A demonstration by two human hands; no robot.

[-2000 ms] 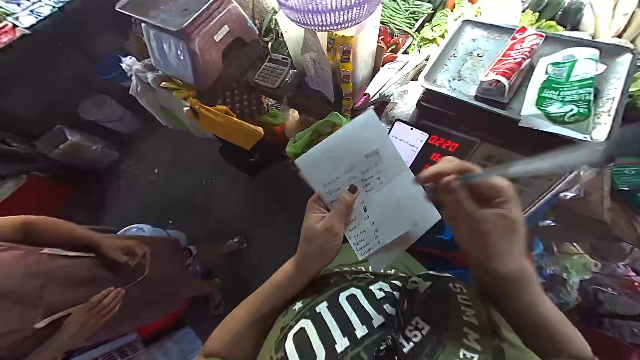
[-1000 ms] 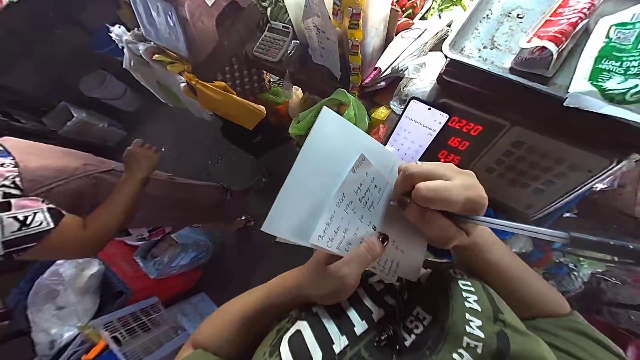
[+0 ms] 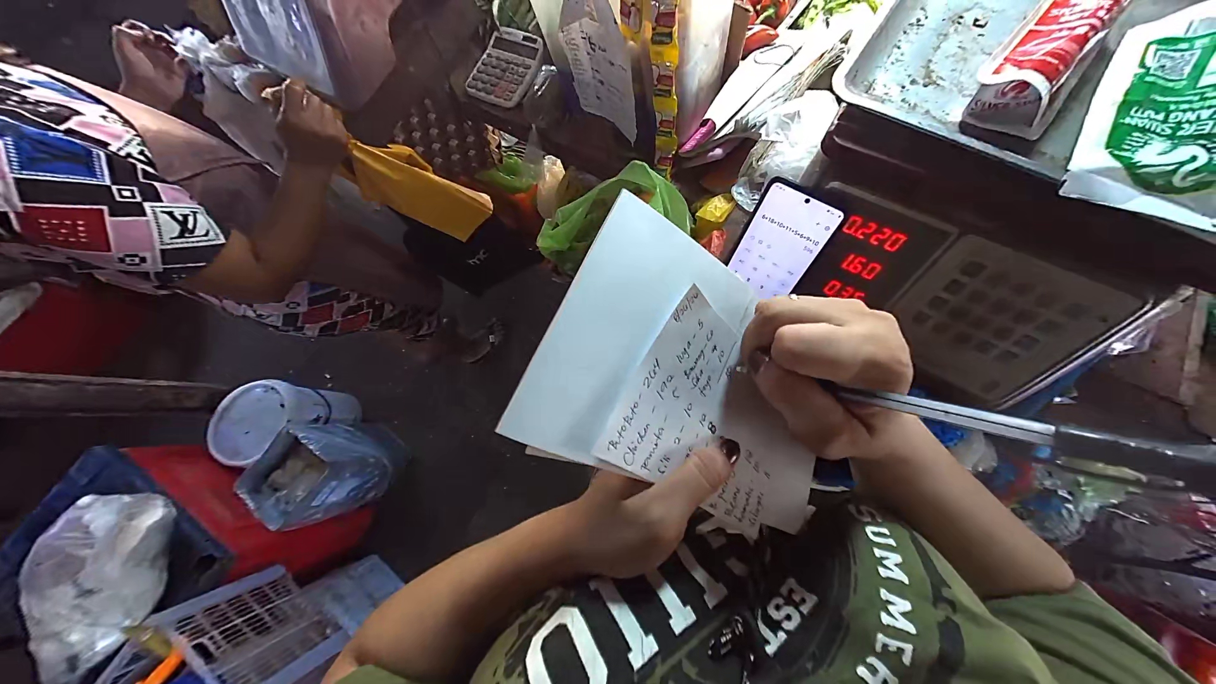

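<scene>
My left hand [image 3: 655,513] holds a small paper notebook [image 3: 579,351] from below, its thumb over a slip of paper [image 3: 665,399] with a handwritten list. A pen [image 3: 950,414] is gripped in my right hand [image 3: 826,370], its shaft pointing right; the fist rests at the notebook's right edge and hides the tip. Just beyond the notebook, a smartphone [image 3: 781,237] with a calculator on its screen leans by the red-lit display of a digital scale [image 3: 1007,294].
The scale's metal tray [image 3: 883,66] bears a red packet [image 3: 1045,57] and a green-and-white bag [image 3: 1154,104]. A calculator [image 3: 505,66], a green plastic bag [image 3: 627,199] and vegetables lie ahead. At left, a person [image 3: 237,247] handles plastic bags near a yellow bag [image 3: 418,185]; crates [image 3: 266,617] stand below.
My right hand, raised off the page two seconds ago, has come down to the notebook's right edge. The person at left has moved up to the plastic bags.
</scene>
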